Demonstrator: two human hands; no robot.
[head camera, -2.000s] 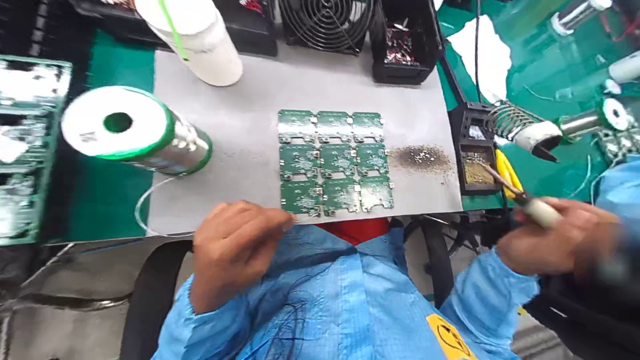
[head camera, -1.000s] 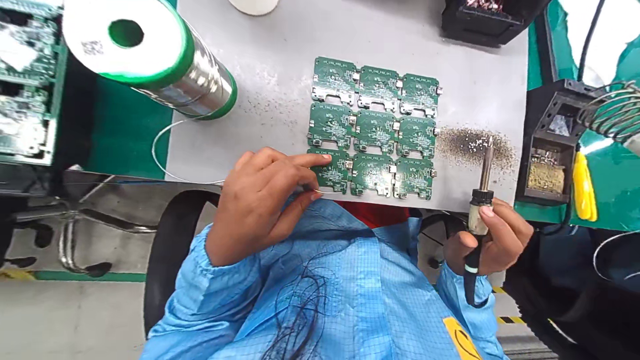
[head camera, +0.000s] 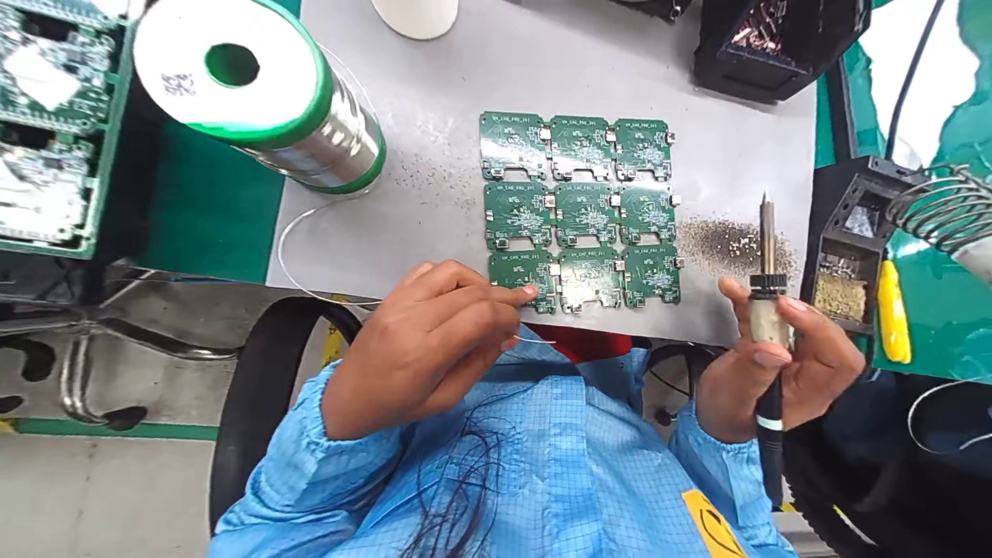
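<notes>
A panel of several joined green circuit boards (head camera: 581, 213) lies on the grey mat. My left hand (head camera: 434, 341) pinches the end of a solder wire (head camera: 535, 340), and a fingertip rests on the lower left board. The wire runs back to a large solder spool (head camera: 333, 147) with green rims. In my right hand (head camera: 783, 356) a soldering iron (head camera: 767, 271) stands upright, its bare tip pointing away from me, right of the panel and beside a patch of dark solder debris (head camera: 725, 239).
Assembled boards in a green frame (head camera: 46, 124) are at the left. A black parts bin (head camera: 775, 46) stands at the back right. The iron stand (head camera: 852, 225) has a coiled holder and cleaning tray, with a yellow-handled tool (head camera: 893, 314) beside it. A white container (head camera: 418, 15) stands behind.
The soldering iron, tilted two seconds ago, is now upright in my right hand. My left hand has come to the panel's lower left board. The view has moved closer.
</notes>
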